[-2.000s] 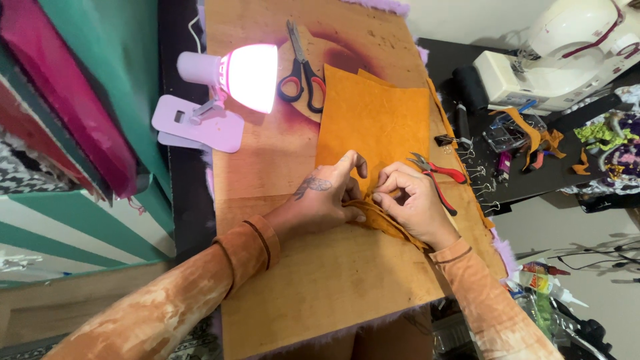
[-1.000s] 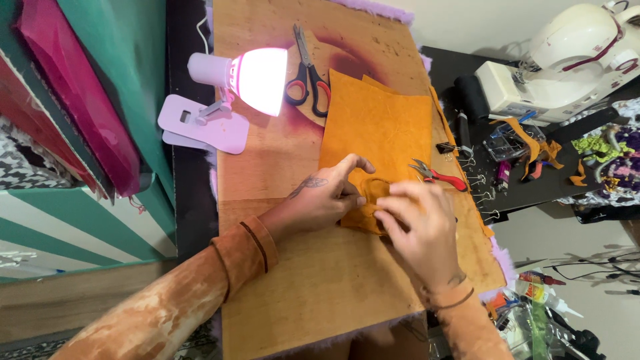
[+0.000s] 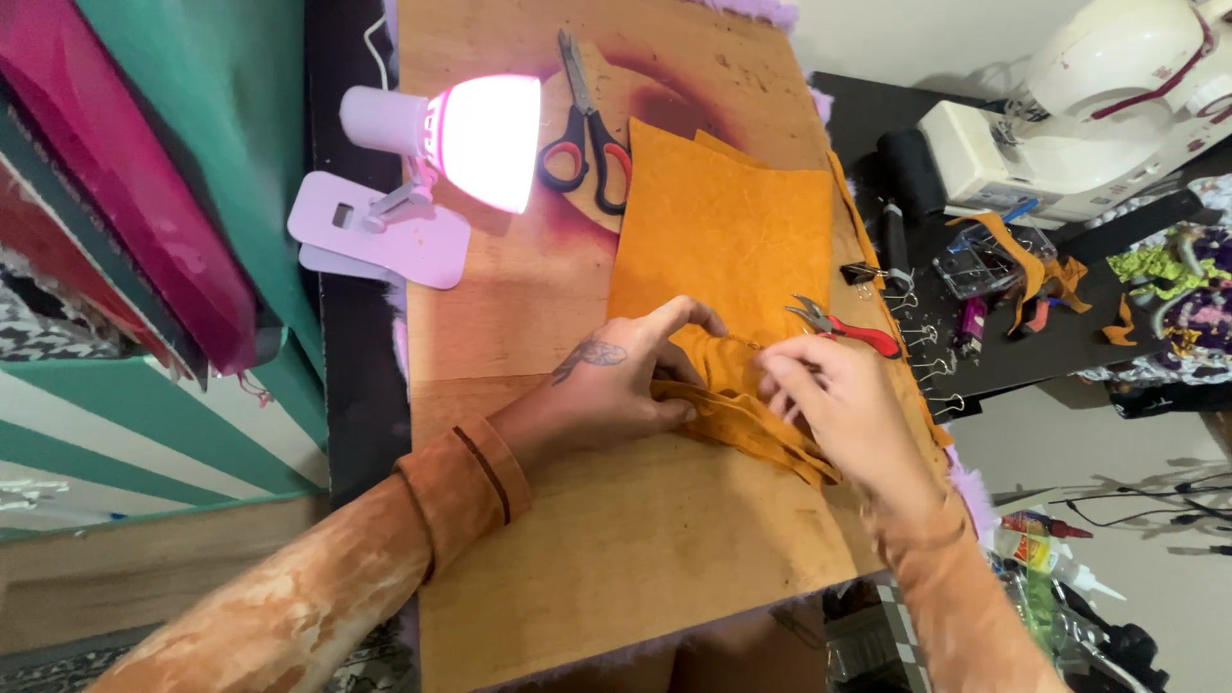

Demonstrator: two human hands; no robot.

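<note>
A piece of orange suede-like material (image 3: 727, 231) lies on the wooden board, its near edge folded and bunched. My left hand (image 3: 635, 371) grips that folded edge between thumb and fingers. Just right of it, my right hand (image 3: 833, 395) has thumb and forefinger pinched together above the folds; whether a needle or thread is between them is too small to tell. Red-handled pliers (image 3: 852, 334) rest on the material's right side, behind my right hand. Scissors with black and red handles (image 3: 585, 135) lie beyond, left of the material's far part.
A lit clip lamp (image 3: 409, 226) stands at the left of the wooden board (image 3: 616, 539). To the right, a black table holds a white sewing machine (image 3: 972, 159), binder clips (image 3: 924, 366) and orange scraps (image 3: 1020, 255). Glue bottles (image 3: 1049, 553) stand at the lower right.
My right hand has drawn back slightly right from the folds since a second ago. The material's near edge, flatter then, is lifted and bunched now.
</note>
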